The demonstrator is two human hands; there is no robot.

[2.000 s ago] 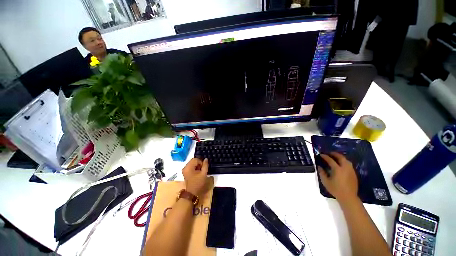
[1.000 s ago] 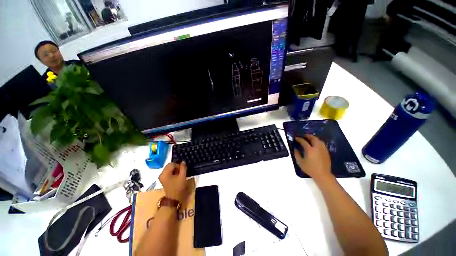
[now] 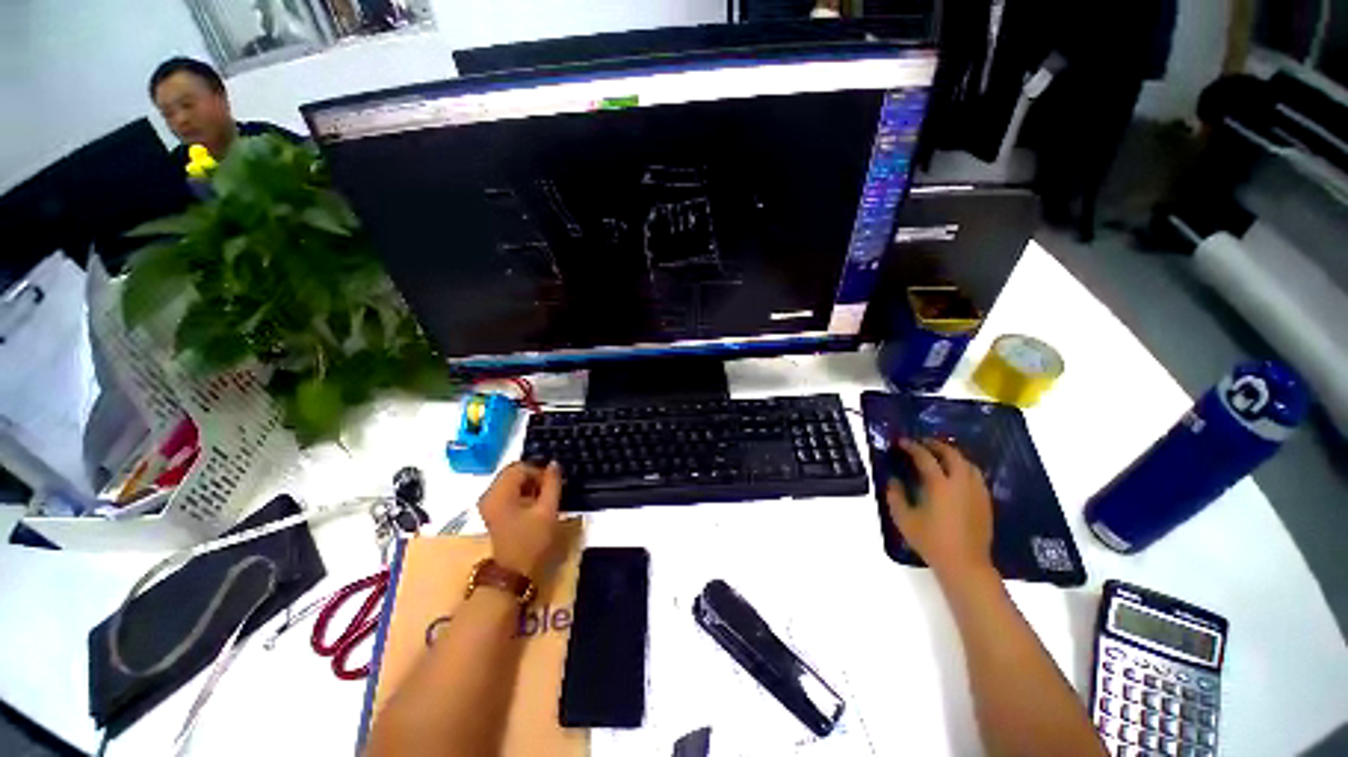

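Note:
The monitor (image 3: 621, 222) shows thin pale outlines on a black screen. My right hand (image 3: 940, 506) rests over the dark mouse (image 3: 903, 476) on the dark mouse pad (image 3: 1020, 488), covering part of the mouse. My left hand (image 3: 522, 510) lies at the lower left corner of the black keyboard (image 3: 695, 450), fingers curled, with the thumb near the edge keys; no held object shows. My left forearm crosses the tan notebook (image 3: 421, 592).
A smartphone (image 3: 605, 636) and a black stapler (image 3: 769, 655) lie between my forearms. Right: calculator (image 3: 1158, 680), blue flask (image 3: 1195, 459), yellow tape roll (image 3: 1017, 370), dark blue tin (image 3: 930, 340). Left: blue tape dispenser (image 3: 482, 432), red-handled scissors (image 3: 352, 624), black pouch (image 3: 141, 651), white basket (image 3: 222, 459), plant (image 3: 274, 281). A person sits behind.
The camera view has shifted and tilted. The outlines on the monitor have changed to a larger, different set. My right hand stays on the mouse and my left stays by the keyboard corner.

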